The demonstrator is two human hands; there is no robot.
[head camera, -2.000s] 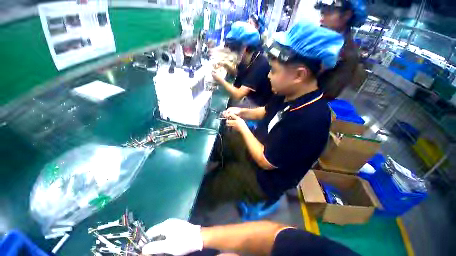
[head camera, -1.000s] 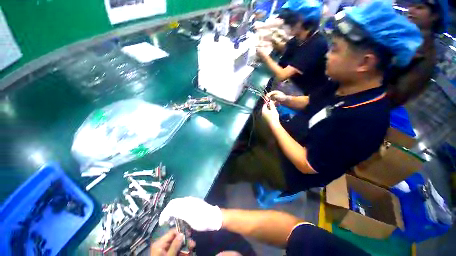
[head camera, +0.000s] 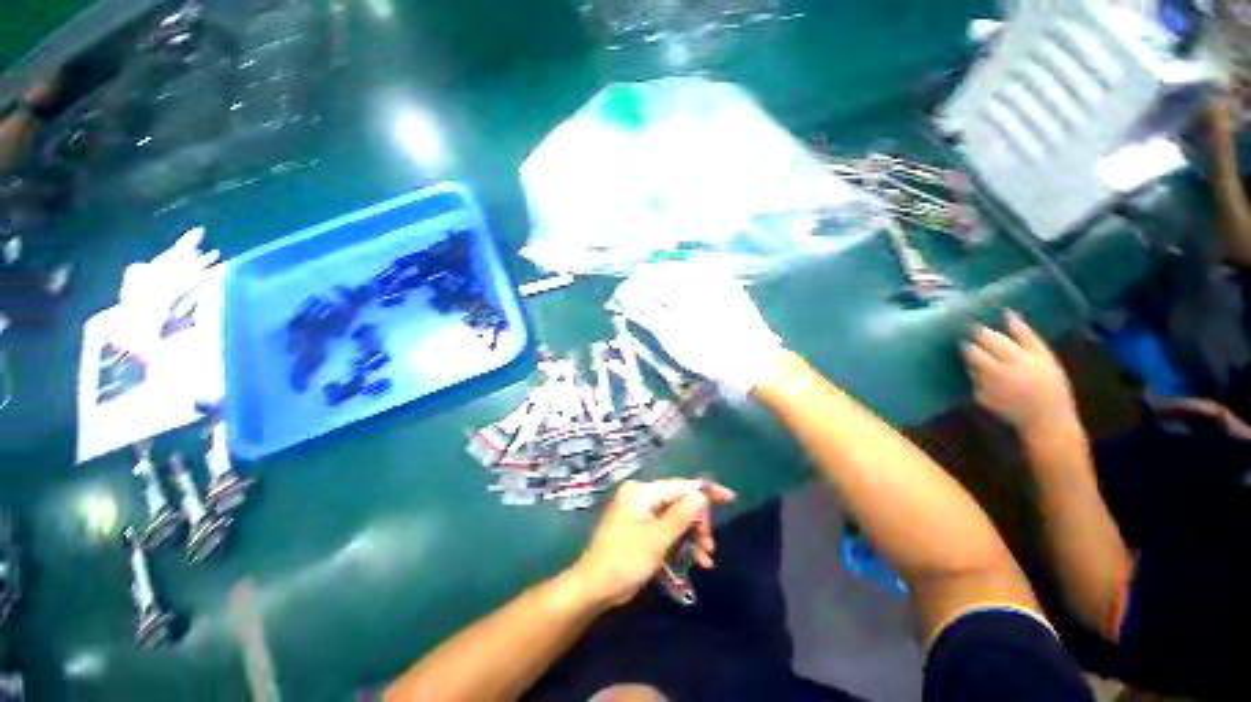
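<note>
My left hand (head camera: 648,532), bare, holds a wired base assembly (head camera: 679,573) close to my body, below the pile. The fingers cover part of it. My right hand (head camera: 703,327), in a white glove, is over the upper right edge of a pile of wired base assemblies (head camera: 576,439), beside the clear bag. Its fingertips are blurred, so I cannot tell if they grip anything. The clear plastic bag (head camera: 686,172) with green patches lies beyond the pile. A white sleeve (head camera: 546,284) lies between the bag and the tray.
A blue tray (head camera: 247,428) of small black housings stands left of the pile. An instruction sheet (head camera: 117,418) with a crumpled white glove-like piece and several assemblies (head camera: 203,521) are further left. More assemblies (head camera: 912,206), a grey vented box (head camera: 1063,117) and a neighbour's hand (head camera: 1018,377) are at right.
The view has swung left and down, bringing the whole tray and sheet into view. My right hand has moved from beside my left hand to the pile's far edge near the bag.
</note>
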